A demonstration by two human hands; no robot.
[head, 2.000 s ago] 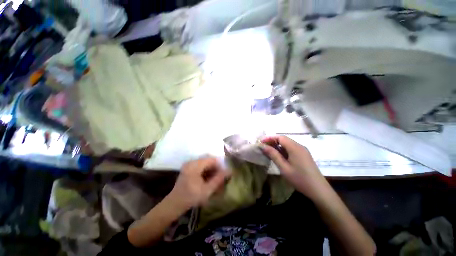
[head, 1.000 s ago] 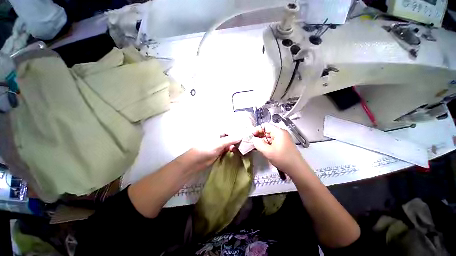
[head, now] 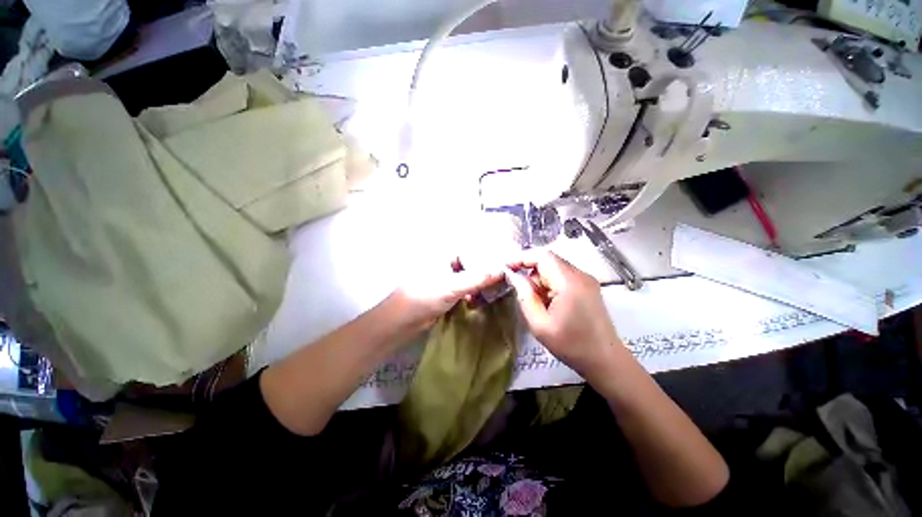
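Observation:
An olive garment piece (head: 460, 374) hangs from both hands over the table's front edge toward the lap. A small grey-brown fabric part (head: 492, 294) shows at its top, between the fingertips. My left hand (head: 430, 300) holds it from the left, its fingers washed out by bright light. My right hand (head: 556, 298) pinches it from the right. Both hands are close together, just in front of the presser foot and needle (head: 536, 224) of the white sewing machine (head: 748, 96). The exact fold in the fingers is hidden.
Pale green cut pieces (head: 152, 242) lie at left. Dark metal thread snips (head: 610, 254) lie right of the needle. A white strip (head: 773, 278) lies further right. A black object (head: 718, 190) and a red pen (head: 758, 214) are under the machine arm. A white tube (head: 417, 71) arches behind.
Since the first frame both hands have come together on the cloth, nearer the needle. Since the second, the small grey-brown part is more covered by the fingers, and the view has shifted slightly.

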